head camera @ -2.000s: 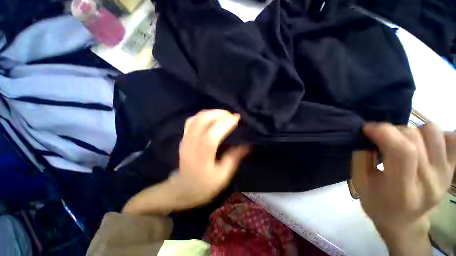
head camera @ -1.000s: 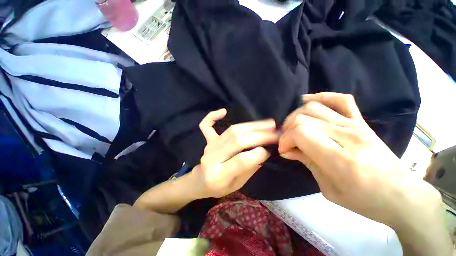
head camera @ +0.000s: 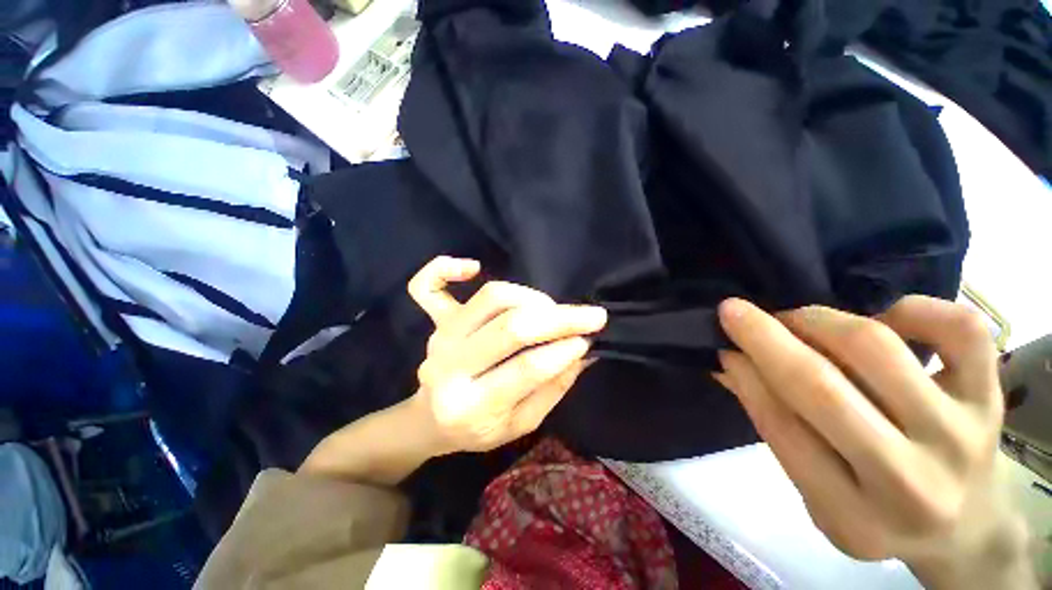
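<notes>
A large black garment [head camera: 738,150] lies in loose folds over the white table and down toward my lap. My left hand [head camera: 496,363] pinches a narrow folded black edge [head camera: 663,328] between thumb and fingers at the centre. My right hand [head camera: 877,403] pinches the same edge a short way to the right. The strip between my fingertips is stretched nearly level. Both hands are bare. The cloth hides what lies under it.
Light grey-blue and black striped pieces [head camera: 190,213] are heaped at left. A pink thread cone [head camera: 294,40] stands at upper left. Part of a beige machine [head camera: 1032,392] shows at the right edge. Red patterned cloth [head camera: 565,519] covers my lap. More black cloth [head camera: 969,69] lies at upper right.
My hands were close together at the centre one second ago. My right hand has moved right and a short stretch of folded edge now shows between them.
</notes>
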